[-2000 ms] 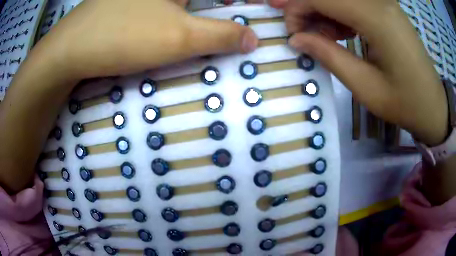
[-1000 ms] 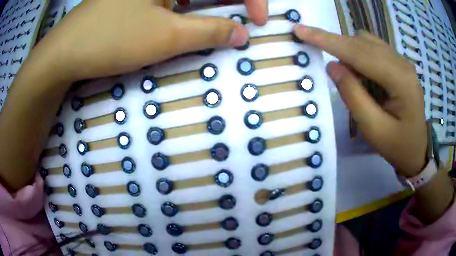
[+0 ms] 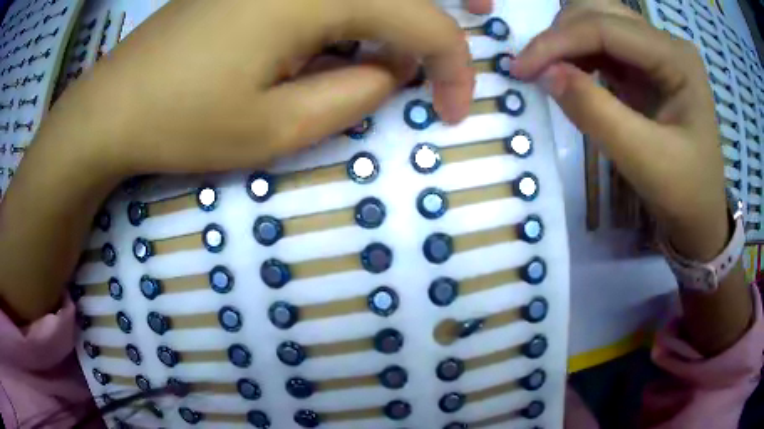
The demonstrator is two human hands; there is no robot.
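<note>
A white tray (image 3: 410, 251) with columns of dumbbell-shaped slots fills the middle, curved. Most slots show a small round part at each end; one part (image 3: 472, 327) at lower right is displaced and looks like a dark sliver beside a bare brown round hole. My left hand (image 3: 335, 75) lies over the tray's upper part, a finger pointing down onto a slot in the right column. My right hand (image 3: 620, 109) has its thumb and forefinger close together at a round part (image 3: 504, 64) near the upper right edge; whether they grip it cannot be told.
Stacked trays stand at the left (image 3: 33, 59) and right (image 3: 720, 92). Yellow tape (image 3: 595, 357) marks the bench edge at lower right. A pale wristband (image 3: 708, 270) is on my right wrist. A thin dark cord (image 3: 142, 395) crosses in front of the tray at lower left, blurred.
My left hand has moved down and right, its finger now on a lower slot. My right thumb has closed towards the forefinger at the tray's edge. The tray has shifted slightly.
</note>
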